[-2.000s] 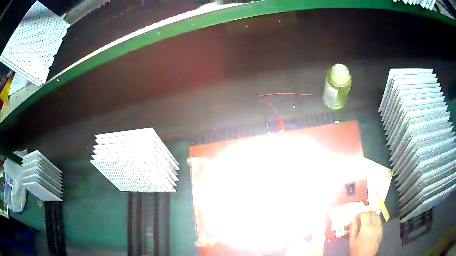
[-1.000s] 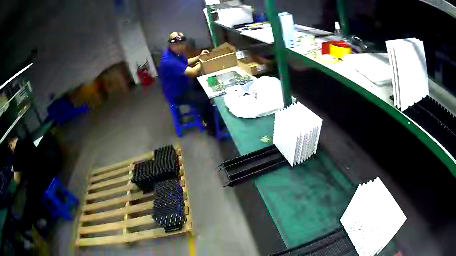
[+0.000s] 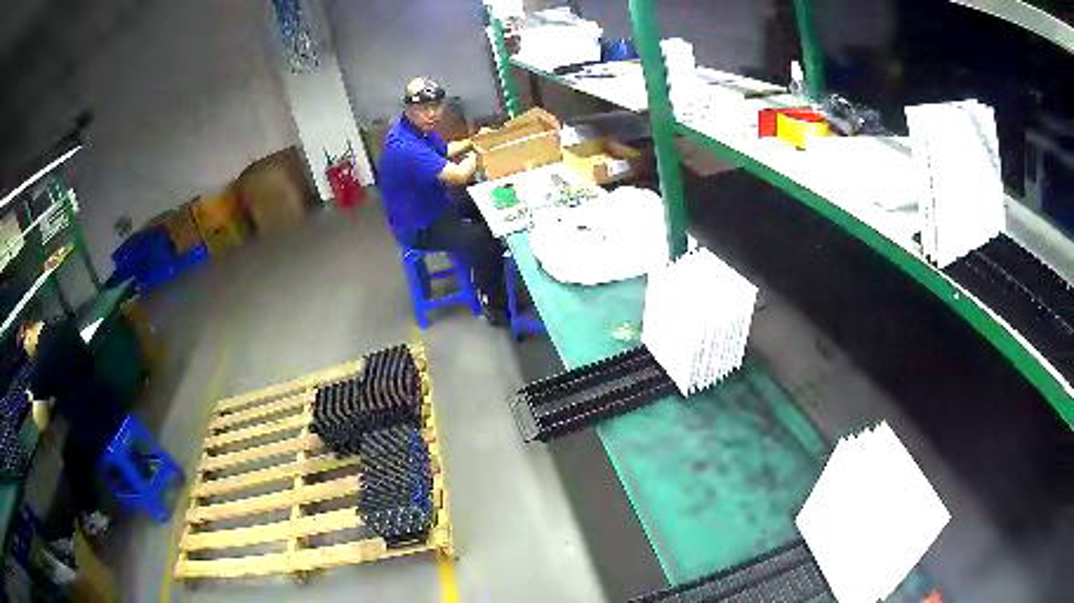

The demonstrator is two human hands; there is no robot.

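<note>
Neither of my hands shows. Nearest in front of me, a stack of white LED boards [image 3: 874, 515] stands upright in a black ribbed PCB rack [image 3: 754, 580] at the bottom right, cut off by the lower edge. A second white board stack [image 3: 702, 320] stands in another black rack [image 3: 595, 393], which sticks out over the bench's aisle edge. A third board stack [image 3: 956, 183] stands in a black rack [image 3: 1027, 289] on the shelf at the upper right. The test fixture is out of view.
The green bench [image 3: 707, 471] runs away from me beside a green shelf post [image 3: 660, 130]. A seated person in blue [image 3: 415, 177] holds an open carton [image 3: 518, 144]. A wooden pallet [image 3: 253, 495] with black racks lies on the floor. Another person [image 3: 71, 383] is at the left.
The view has swung left from the lit fixture to the aisle and bench end. The hand seen earlier has left the picture. The seated person's head is now raised.
</note>
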